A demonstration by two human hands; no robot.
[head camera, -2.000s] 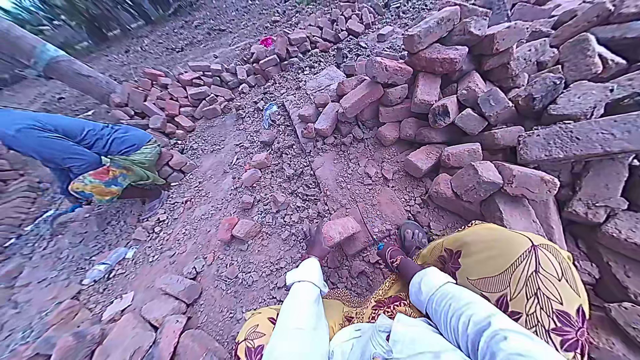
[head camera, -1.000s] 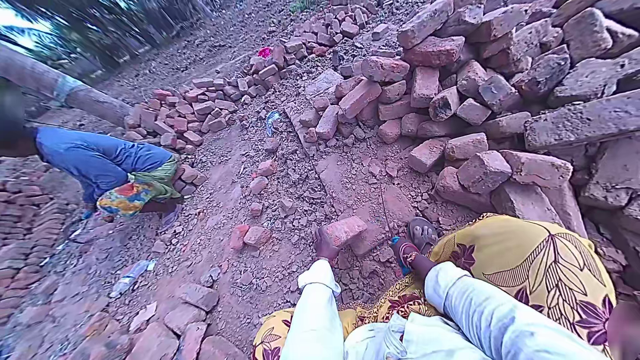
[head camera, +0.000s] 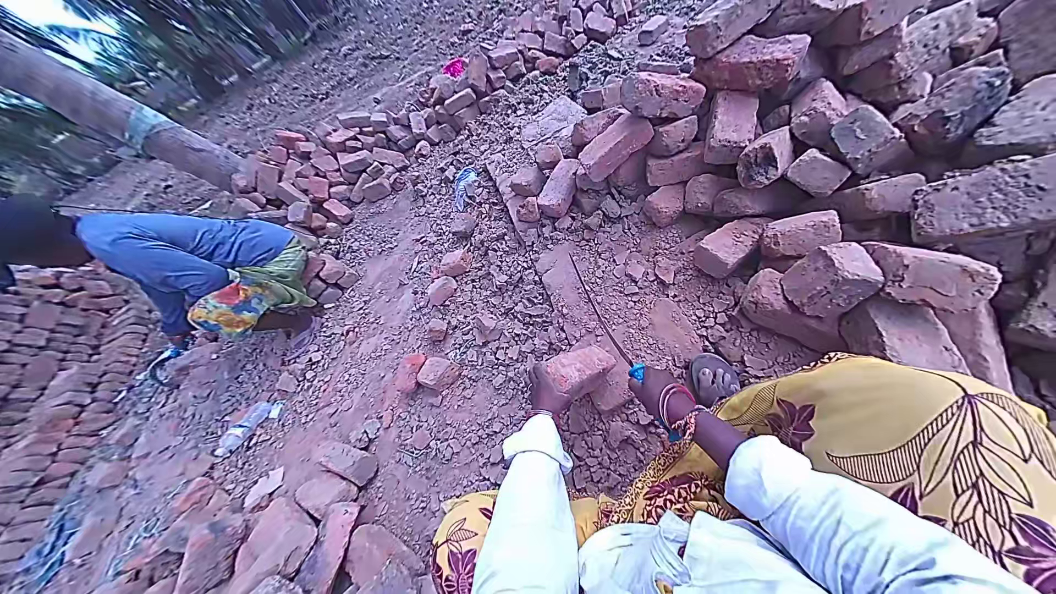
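Note:
My left hand [head camera: 551, 391] grips the left end of a red clay brick [head camera: 580, 370] low over the rubble. Close by on the right, my right hand [head camera: 656, 394] is closed around the blue handle of a thin metal tool [head camera: 602, 318]. Its long, slightly curved shaft points up and away from me; whether it is a blade or a rod I cannot tell. Another flat brick [head camera: 612, 389] lies just under and beside the held one. Bracelets ring my right wrist.
A large brick pile [head camera: 833, 280] rises at the right, beside my sandalled foot [head camera: 714, 378]. Loose bricks [head camera: 439, 374] and a plastic bottle [head camera: 244, 429] lie to the left. A person in a blue top [head camera: 190, 247] bends over near stacked bricks [head camera: 66, 355]. Broken bricks [head camera: 276, 540] lie at lower left.
The person at the left has come further into view, with the view itself shifted a little. My hands stay by the brick, and the tool's shaft shows more plainly.

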